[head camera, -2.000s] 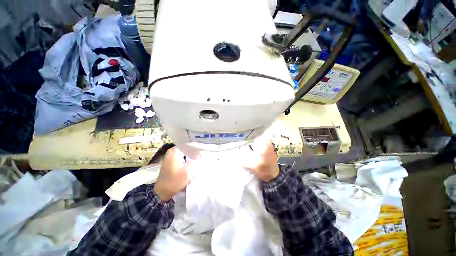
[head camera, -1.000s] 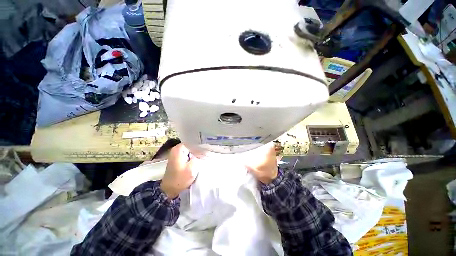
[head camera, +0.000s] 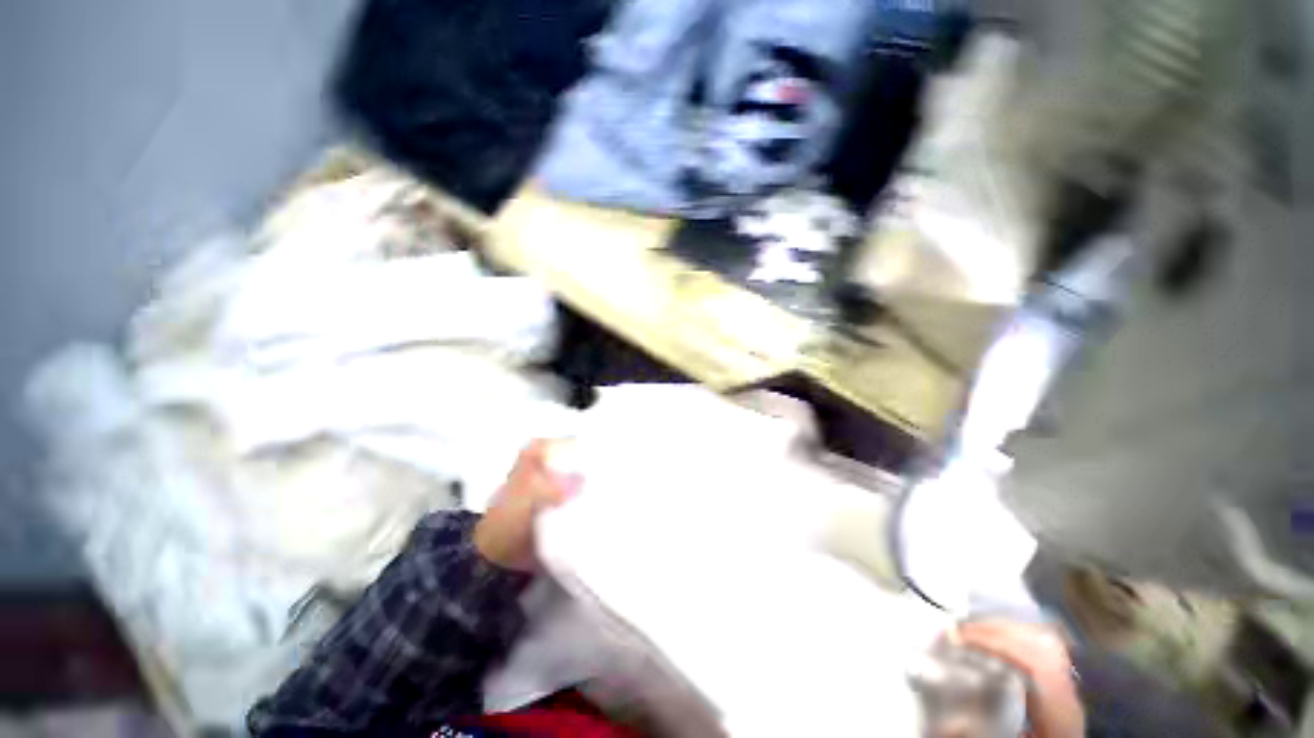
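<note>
The frame is blurred. A white cloth piece (head camera: 706, 534) is spread between my hands, below the machine table's front edge. My left hand (head camera: 526, 505) grips its left edge, with the thumb on top. My right hand (head camera: 1023, 670) is at its lower right, partly blurred, with its fingers at the cloth; how firmly it holds cannot be told. The sewing machine is smeared at the right, and its needle area cannot be made out.
A heap of white cloth (head camera: 332, 361) fills the left-hand side. The cream machine table (head camera: 620, 274) runs diagonally across the middle. A grey-blue plastic bag (head camera: 634, 123) and small white pieces (head camera: 793, 238) lie on it.
The view has swung left. The cloth has come away from under the machine head and is spread out, and my hands have moved farther apart.
</note>
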